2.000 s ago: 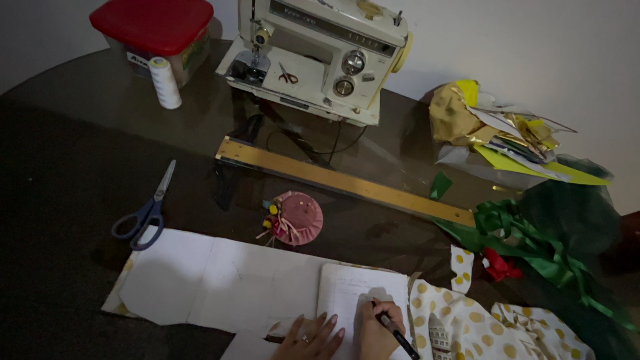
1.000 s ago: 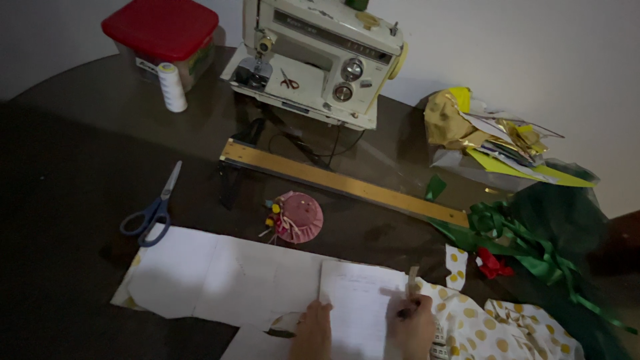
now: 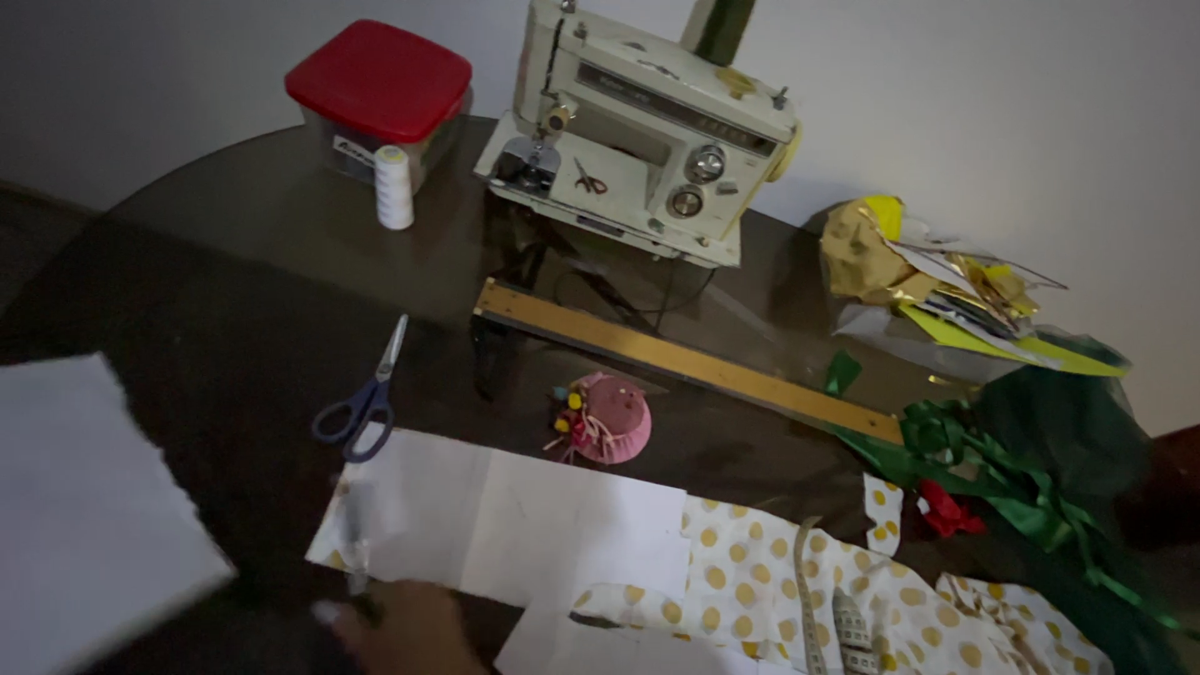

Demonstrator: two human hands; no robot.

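Note:
Blurred by motion, my right hand (image 3: pixel 408 630) is at the bottom left, its fingers at the lower end of a pen (image 3: pixel 355 539) that points up over the white paper pattern pieces (image 3: pixel 534 520). My left hand is out of view. A large white sheet with a ragged edge (image 3: pixel 84 516) fills the lower left. Blue-handled scissors (image 3: pixel 366 403) lie partly open, their handles touching the paper's top left corner. White fabric with gold dots (image 3: pixel 741 572) lies beside and partly under the paper, with a measuring tape (image 3: pixel 806 600) across it.
A pink pincushion (image 3: pixel 614 419) sits below a long wooden strip (image 3: pixel 684 361). Behind stand a sewing machine (image 3: pixel 647 141), a thread spool (image 3: pixel 394 187) and a red-lidded container (image 3: pixel 380 80). At right are gold and yellow scraps (image 3: pixel 937 281), green ribbon (image 3: pixel 1022 497) and a red scrap (image 3: pixel 949 511).
My right hand has moved left, away from the dotted fabric. The notebook has left its place on the pattern paper, and a white sheet shows at far left. My left hand has gone out of view.

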